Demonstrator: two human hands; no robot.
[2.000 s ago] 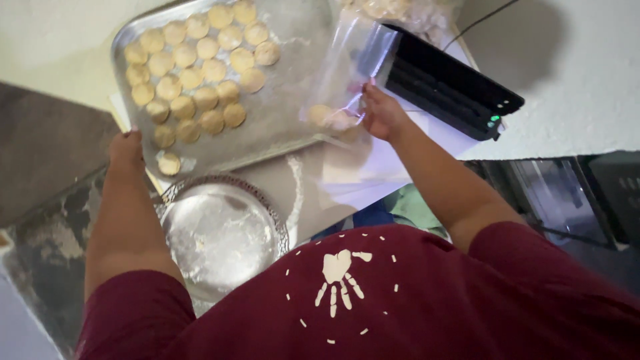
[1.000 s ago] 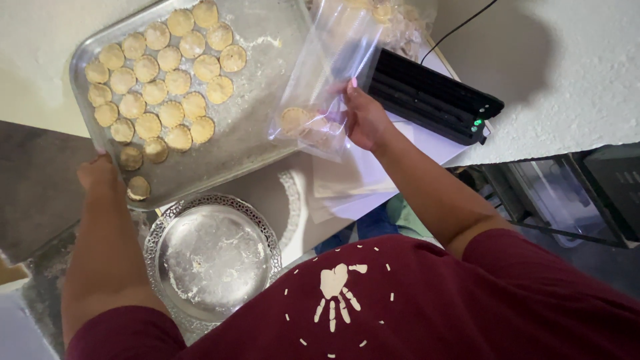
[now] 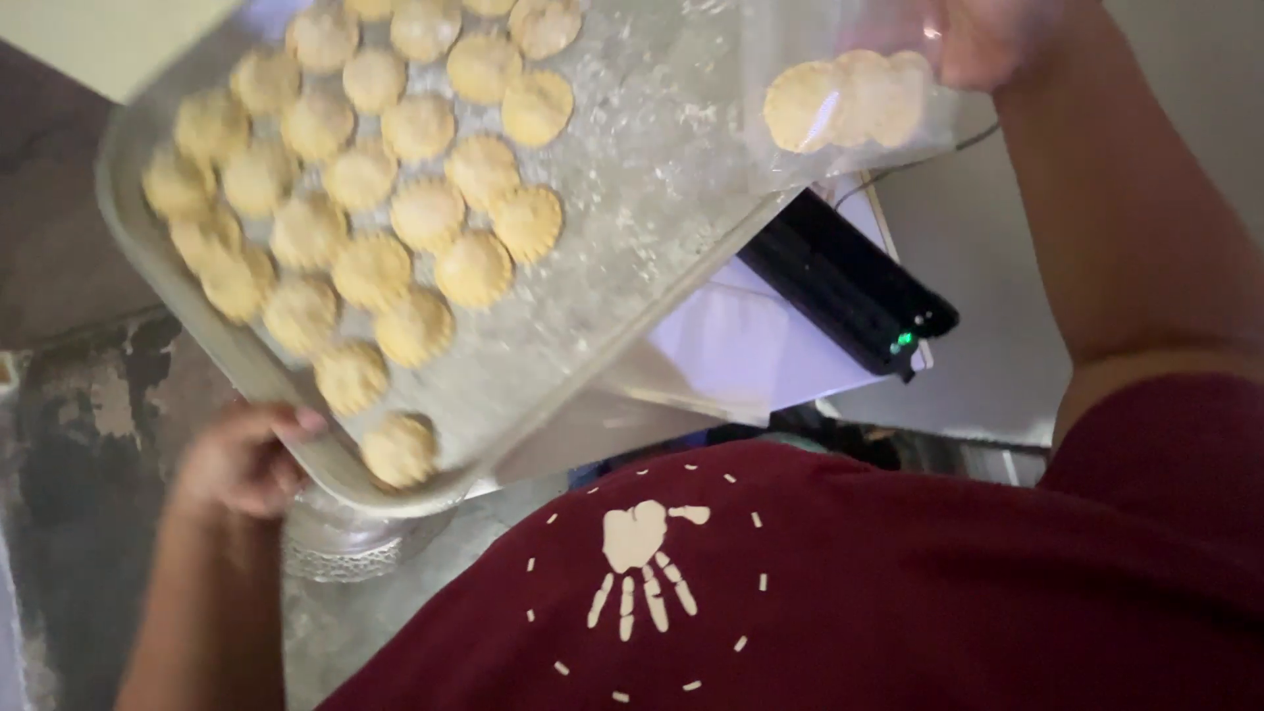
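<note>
My left hand (image 3: 252,459) grips the near-left corner of a metal baking tray (image 3: 612,341), thumb over the rim. Rows of round, crimped filled dough pieces (image 3: 370,272) cover its left part; the right part bears flour marks. At the upper right, my right hand (image 3: 997,44), blurred and partly cut off by the frame's edge, holds a clear plastic bag (image 3: 755,118). Several dough rounds (image 3: 849,99) lie overlapping in the bag, over the tray's right end. Whether the right hand also touches the tray cannot be told.
A black vacuum sealer (image 3: 849,286) with green lights stands right of the tray, its cord running behind. Flat plastic bags (image 3: 721,336) lie beside it. Partly under the tray's near corner is a round metal platter with a lacy rim (image 3: 346,558).
The tray has come up off the work surface and now overlaps the platter and part of the sealer. My right hand has moved with the bag to the right, past the sealer.
</note>
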